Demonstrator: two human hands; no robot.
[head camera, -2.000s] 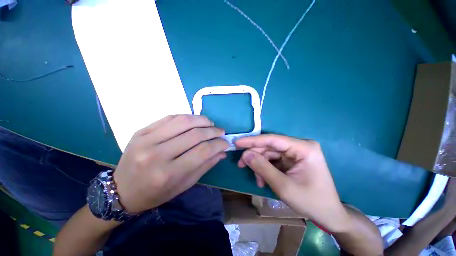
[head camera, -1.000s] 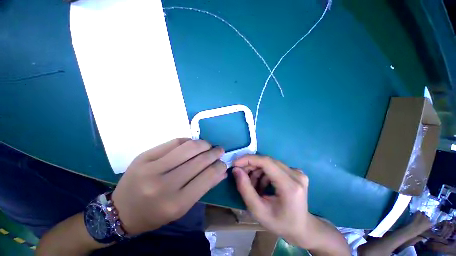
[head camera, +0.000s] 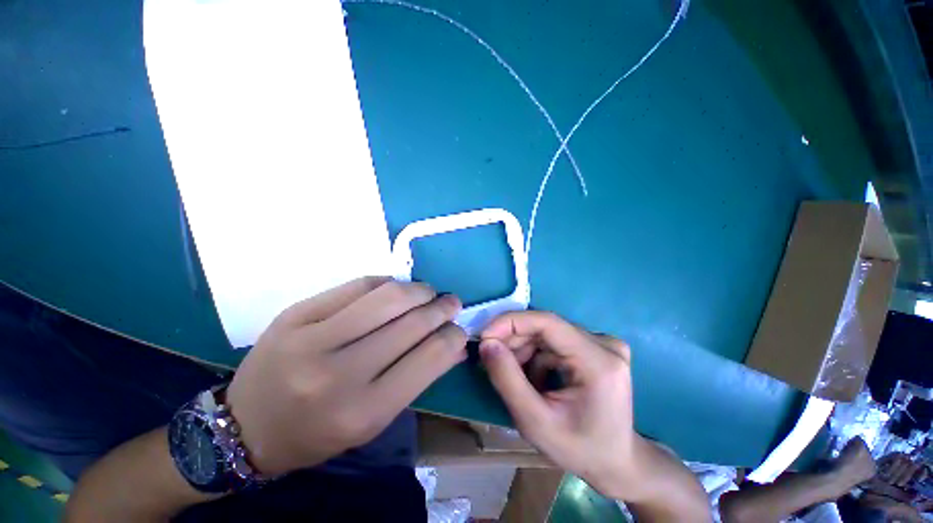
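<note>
A white rounded-square plastic frame (head camera: 458, 221) lies on the green bench with its wide side towards me. My left hand (head camera: 353, 368) lies over its lower left part and holds it, fingertips on the wide side. My right hand (head camera: 563, 383) has thumb and index finger pinched together at the wide side's lower edge; something tiny may be between them, too small to tell. A thin pale cord (head camera: 539, 189) reaches the frame's right side and crosses another strand above. A white sheet (head camera: 261, 153) lies left of the frame, its lower end partly behind my left hand.
A small brown carton (head camera: 808, 291) with clear plastic stands at the right. A white strip (head camera: 793, 441) lies at the bench's right edge, with another person's hand (head camera: 854, 465) near it. A dark strand (head camera: 67, 140) lies far left. Open boxes (head camera: 465, 485) are below the bench edge.
Against two seconds ago, the view has shifted and my right fingers have closed into a pinch at the frame's lower edge. Since one second ago, the hands have barely moved.
</note>
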